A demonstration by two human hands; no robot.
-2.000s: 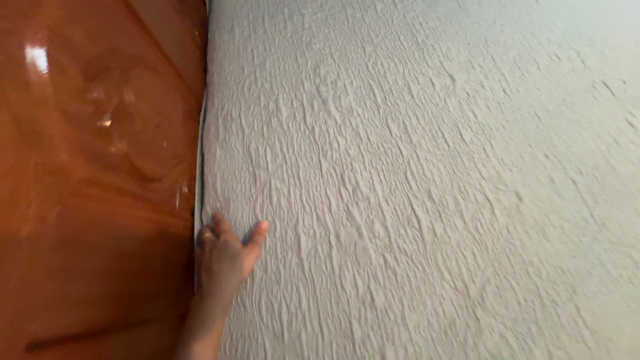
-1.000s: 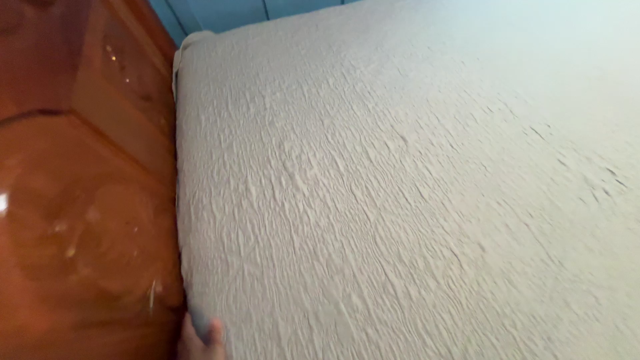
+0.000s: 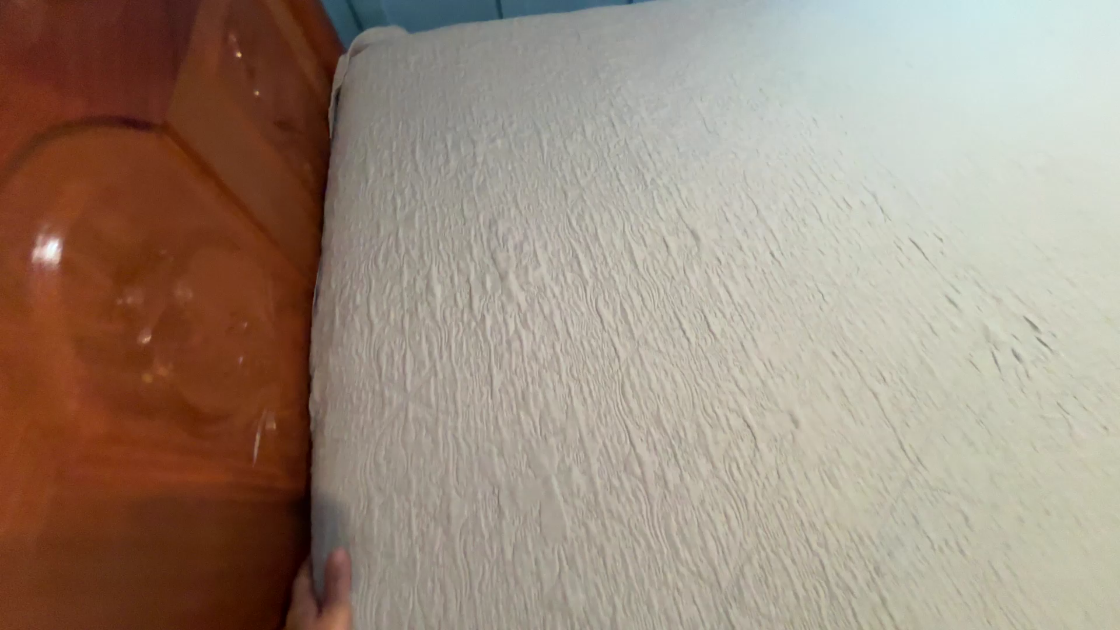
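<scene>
A pale, finely wrinkled fitted cover [image 3: 612, 332] lies over what looks like a mattress and fills most of the view. My left hand [image 3: 324, 595] is at the bottom edge, left of centre, at the cover's left side. Its thumb rests near the top of that side, and its other fingers are by the narrow gap next to the wood. The frame cuts off most of the hand, so whether it grips the fabric cannot be told. My right hand is not in view.
Glossy reddish-brown wooden furniture, likely a headboard [image 3: 157, 332], stands close along the left side of the covered mattress. A blue panelled wall [image 3: 455, 10] runs behind the far edge. The cover's far left corner [image 3: 376, 37] is rounded and slightly bunched.
The view has shifted so that the far corner and the blue wall show. My left hand, seen whole with fingers spread on the cover's edge two seconds ago, is now partly cut off at the bottom.
</scene>
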